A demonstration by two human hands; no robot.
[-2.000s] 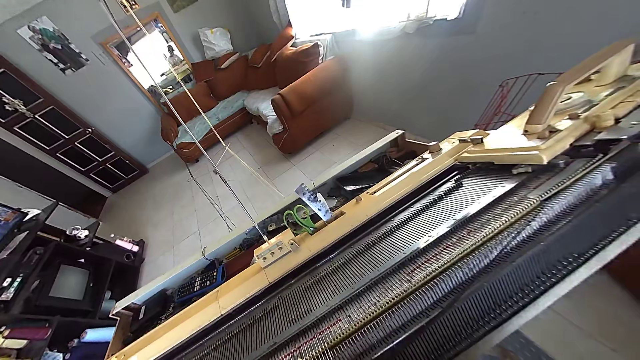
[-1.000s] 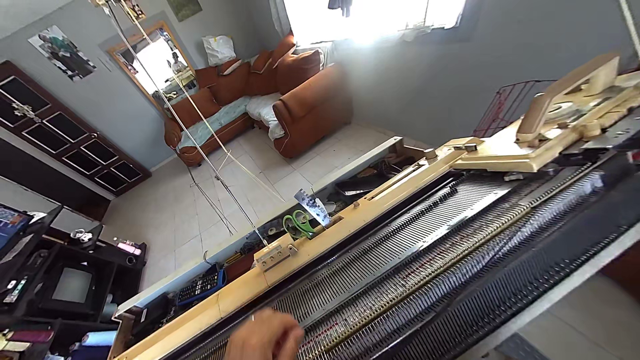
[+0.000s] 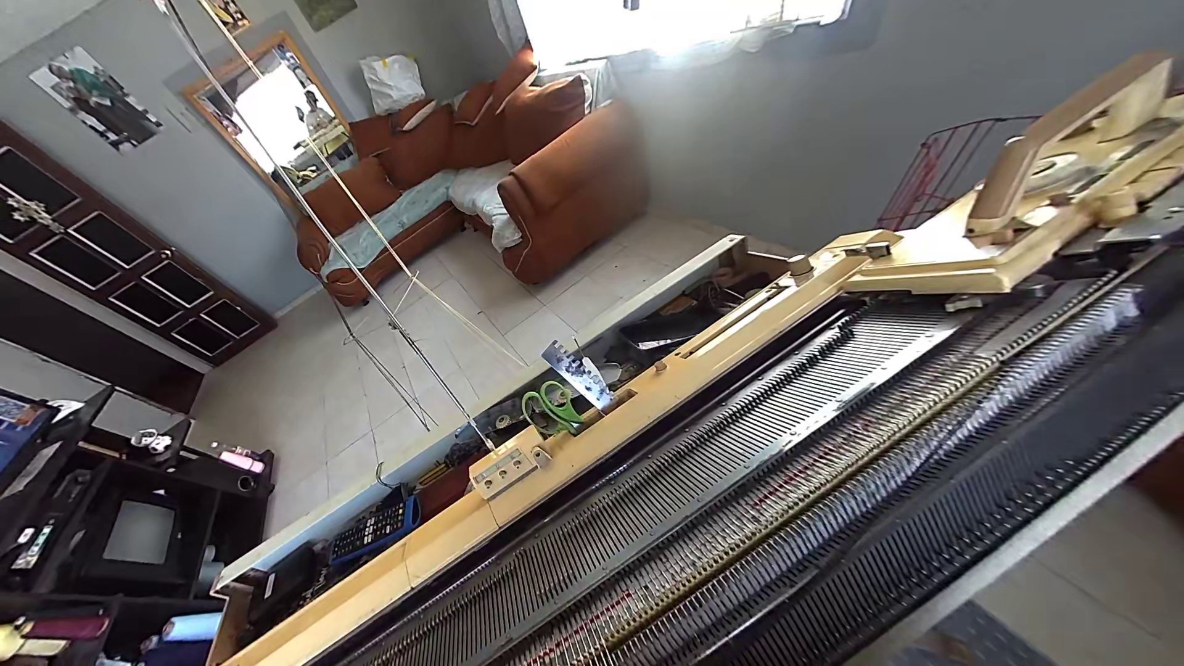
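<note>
Neither my left hand nor my right hand shows in the head view now. A knitting machine with a long needle bed [image 3: 647, 499] runs diagonally from bottom left to upper right. Its cream carriage [image 3: 962, 250], with a brown handle [image 3: 1004, 176], rests at the right end. Pale knitted fabric [image 3: 925, 435] hangs between the two beds, beside a brass-coloured bar [image 3: 805, 509]. On the cream rear rail sit a small block with holes [image 3: 507, 470], green-handled scissors [image 3: 555, 407] and a patterned strip [image 3: 581, 375] standing in a slot. Yarn strands [image 3: 407, 324] slope down towards the block.
Behind the rail, a long tray [image 3: 305, 532] holds a blue basket [image 3: 370, 529] and assorted small things. A black shelf unit with yarn cones [image 3: 192, 627] stands at lower left. A red wire basket [image 3: 934, 176] is behind the carriage. A brown sofa [image 3: 573, 194] stands across the tiled floor.
A hand that showed over the near left part of the needle bed one second ago has gone out of view. The carriage stays at the right end.
</note>
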